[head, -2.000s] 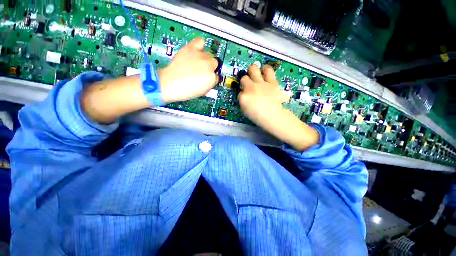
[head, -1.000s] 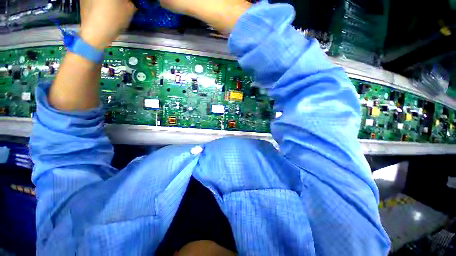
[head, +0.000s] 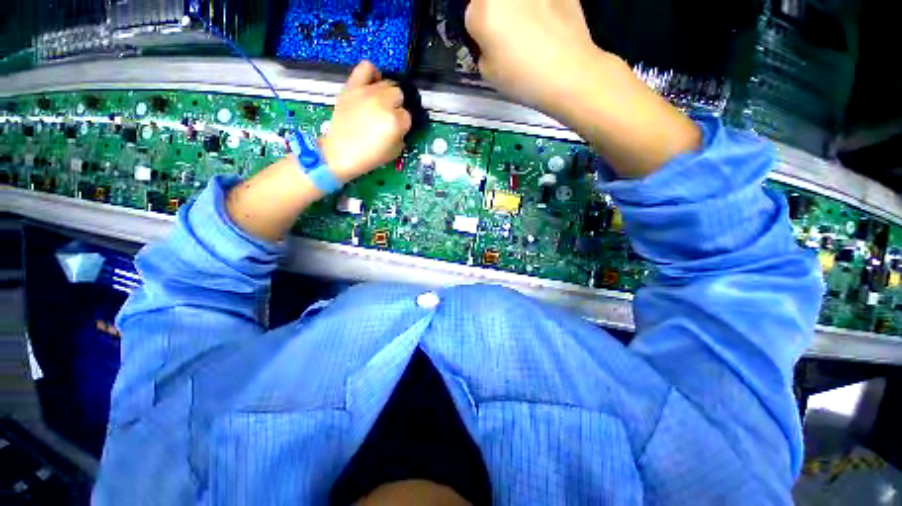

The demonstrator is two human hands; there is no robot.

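A long row of green circuit boards runs across the view, crowded with small parts. My left hand is over the boards, left of centre, fingers curled, with black finger cots at the fingertips; whether it holds a part is hidden. A light blue wrist strap with a blue cord is on my left wrist. My right hand is at the top edge over the bins, partly cut off, its fingertips hidden. A yellow component and a white block component stand on the boards between my arms.
A dark bin of bright blue pieces lies behind the boards, above my left hand. Silvery pins are in a dark tray at the upper right. Pale conveyor rails edge the boards. Shiny clear plastic is at the upper left.
My left hand has come down from the top edge to over the boards. My right hand has moved right, away from the blue pieces, which now show more fully.
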